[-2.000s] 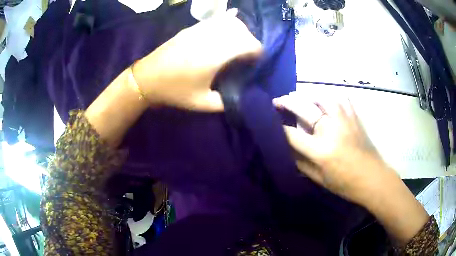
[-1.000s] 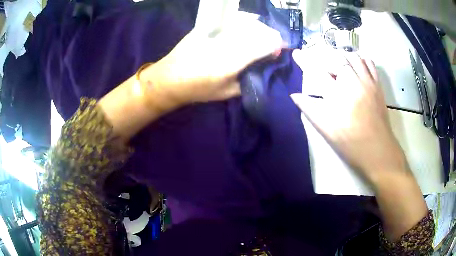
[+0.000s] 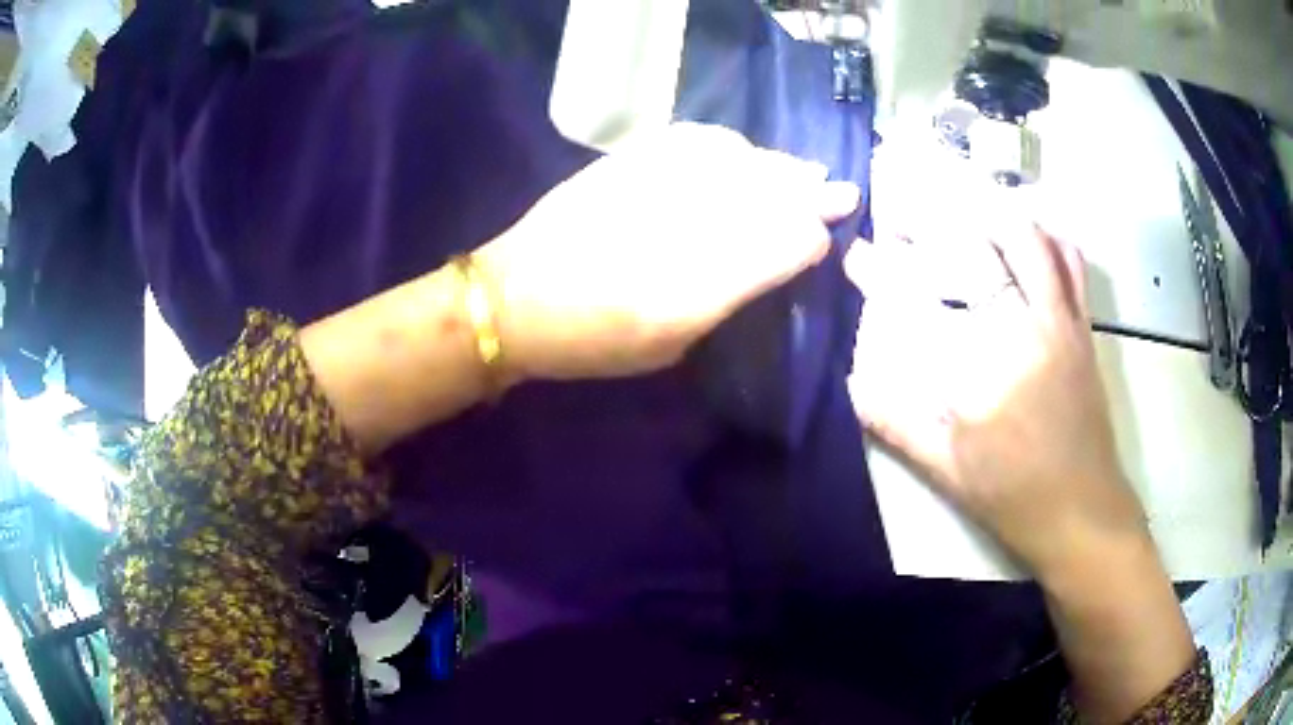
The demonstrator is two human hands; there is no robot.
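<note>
A large dark purple cloth (image 3: 553, 467) covers the middle and left, its right edge running up to the presser foot (image 3: 848, 64) at top centre. My left hand (image 3: 667, 241) lies flat on the cloth below the presser foot, palm down, fingers pointing right; it is overexposed. My right hand (image 3: 978, 368) rests on the white machine bed (image 3: 950, 531) beside the cloth's right edge, thumb and fingertips near that edge. Whether either hand pinches the cloth cannot be told. A darker, shinier strip (image 3: 794, 340) shows along the cloth edge below my left fingers.
The white machine head (image 3: 1134, 36) with a dark round knob (image 3: 1004, 85) stands at upper right. A cream-white block-like part (image 3: 617, 71) is above my left hand. Silver snips (image 3: 1208, 269), a dark ring handle (image 3: 1262, 383) and dark fabric strips (image 3: 1255, 184) lie at right.
My left hand has moved right and down and flattened over the cloth. My right hand has moved up beside the cloth edge, then slightly down. The bunched dark strip now lies flatter.
</note>
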